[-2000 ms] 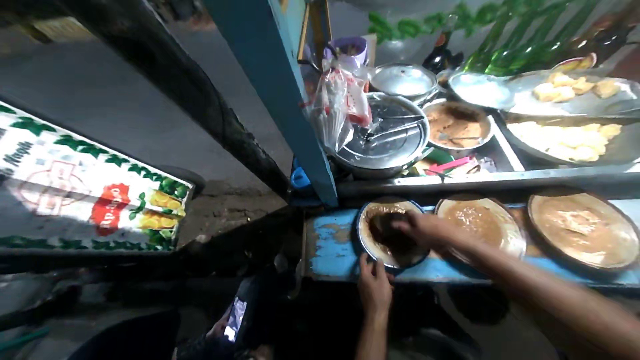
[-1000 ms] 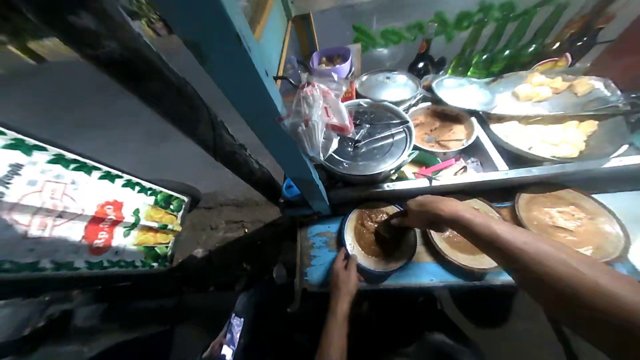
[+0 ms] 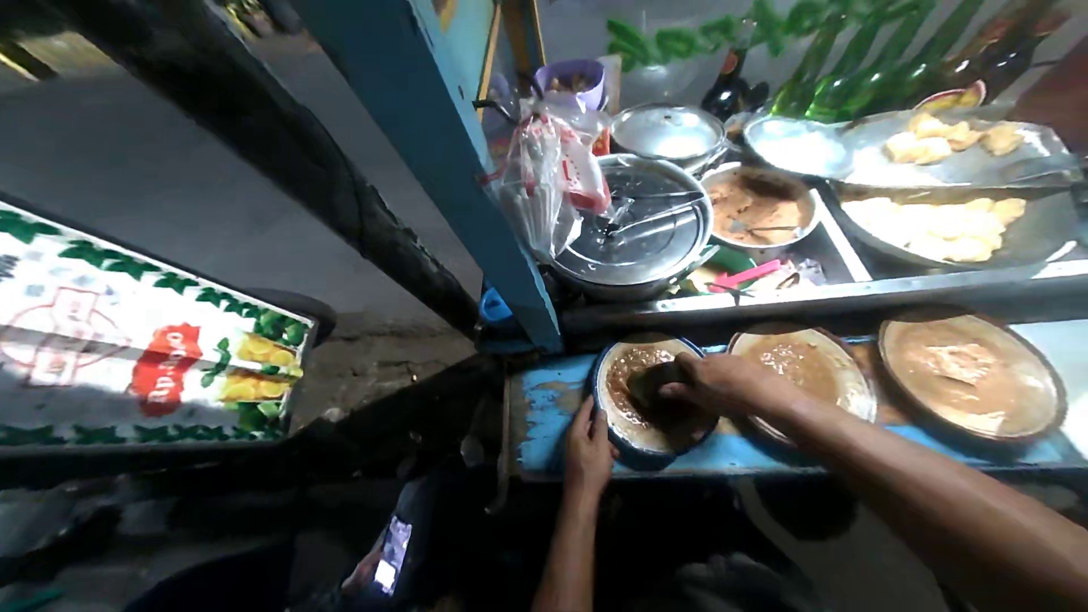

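Note:
My left hand (image 3: 591, 450) grips the near left rim of a round plate (image 3: 626, 442) with a dark edge, at the left end of a worn blue shelf. Over that plate my right hand (image 3: 701, 382) is closed on a dark tool (image 3: 654, 382), perhaps a pestle, whose lower end rests in brown sauce (image 3: 629, 365). My right fingers are partly in shadow, so the tool's full shape is hidden. Just right of it lies a second plate of brown sauce (image 3: 790, 365), partly behind my right forearm. A third, larger sauce plate (image 3: 969, 374) sits farther right.
Behind a metal ledge (image 3: 765, 302) stand a lidded steel pot (image 3: 629, 221), a bowl of brown paste (image 3: 756, 208) and a pan of pale yellow food (image 3: 935, 225). Plastic bags (image 3: 552, 174) hang by a blue post (image 3: 425, 127). Below left, a person's hand (image 3: 361, 574) holds a lit phone (image 3: 393, 552).
My right hand has moved the dark tool about within the sauce on the left plate. My left hand stays at that plate's rim.

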